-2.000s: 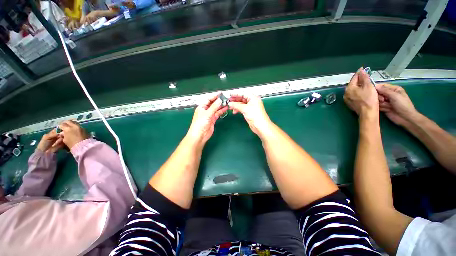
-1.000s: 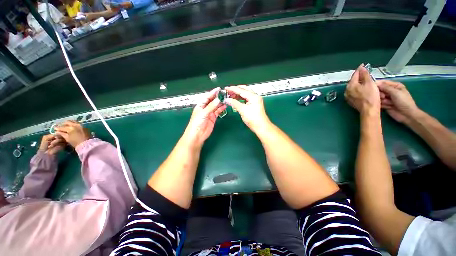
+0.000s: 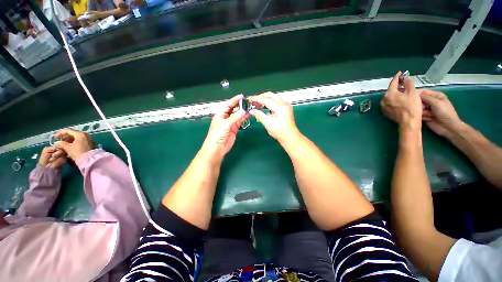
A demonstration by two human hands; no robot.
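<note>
A small square unit [image 3: 245, 104] with a silver rim is held on edge between the fingertips of both hands, above the pale rail. My left hand [image 3: 224, 125] grips its left side with thumb and fingers. My right hand [image 3: 274, 114] holds its right side. The fingers hide much of the unit. A small square frame [image 3: 246, 124] with a light edge shows just below the unit, between the hands; whether it lies on the ledge or is held cannot be told.
Two small bright units [image 3: 224, 83] sit on the green belt beyond the pale rail [image 3: 330, 91]. Shiny silver-and-black parts [image 3: 342, 107] lie on the ledge at right. A white cable [image 3: 113, 128] hangs at left. Neighbours' hands work on both sides. A metal upright [image 3: 459, 41] stands at right.
The two units on the belt have moved left. The unit in my hands has turned from tilted to more upright. My hands have barely moved. The left neighbour's hands have shifted slightly.
</note>
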